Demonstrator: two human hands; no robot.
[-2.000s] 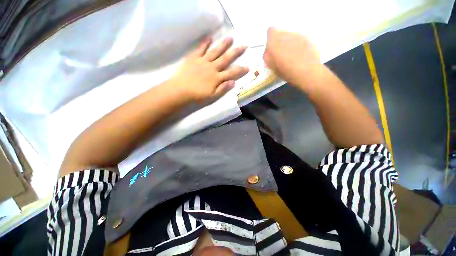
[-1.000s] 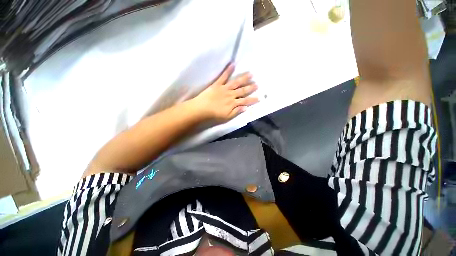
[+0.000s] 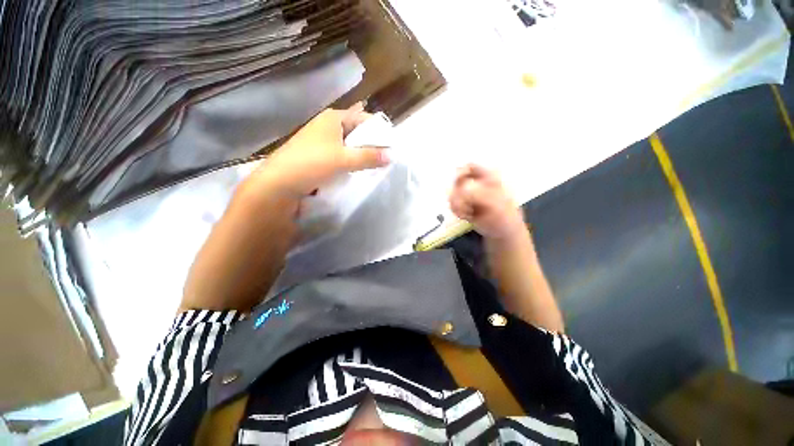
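Observation:
My left hand (image 3: pixel 305 161) is pinched on the corner of a pale-backed panel (image 3: pixel 357 213), near a small white piece (image 3: pixel 373 131) between thumb and fingers. The panel is raised and bent below the hand, in front of my apron. My right hand (image 3: pixel 483 202) is blurred, with fingers curled, right of the panel over the table's near edge; whether it holds anything cannot be told. A cream strip bunch (image 3: pixel 448 233) lies at the table edge just below it.
A fanned panel stack (image 3: pixel 174 87) fills the upper left, with a brown panel face (image 3: pixel 409 65) beside it. A small yellowish disc (image 3: pixel 528 80) lies on the white table covering (image 3: pixel 592 113). Brown sheets (image 3: pixel 35 314) stand at left. Dark floor with yellow lines (image 3: pixel 696 235) is at right.
My left hand has gone from flat on the panel to gripping its corner, and the panel has bent towards me. My right hand has come back from the far right. The stack shows more.

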